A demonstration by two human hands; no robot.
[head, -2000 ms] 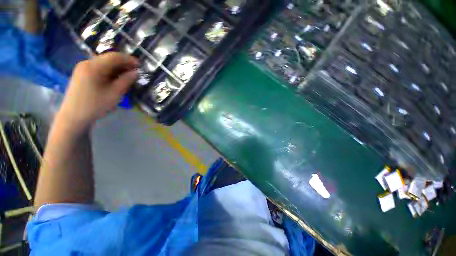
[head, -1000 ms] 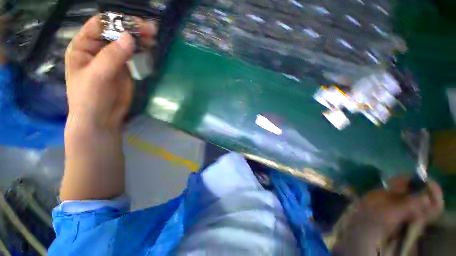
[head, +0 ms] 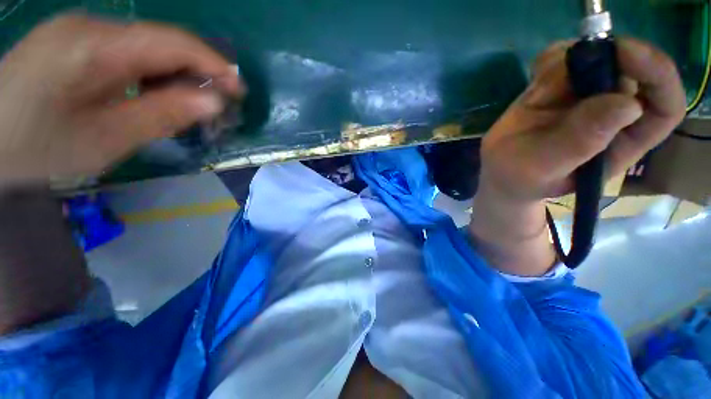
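Note:
My right hand point(head: 557, 128) is closed around the black handle of a soldering iron point(head: 592, 68), over the right part of the bench. The iron's silver collar and barrel point up and leave the top edge of the picture. Its black cord loops down below the hand. My left hand point(head: 117, 97) is blurred at the left, over the bench's front edge, with thumb and fingers close together. A small dark, blurred patch and a thin bright bit show at its fingertips; whether they are a held part cannot be told.
The shiny green bench mat point(head: 355, 82) has a worn front edge point(head: 374, 142) below it. A yellow-green wire point(head: 705, 66) hangs at the right, near a brown cardboard box point(head: 678, 167). A blue object point(head: 92, 222) is on the floor at left.
The view has swung, so the trays, the white pieces and the white strip are out of view. My left hand has left the black tray. My right hand now shows clearly, with the iron.

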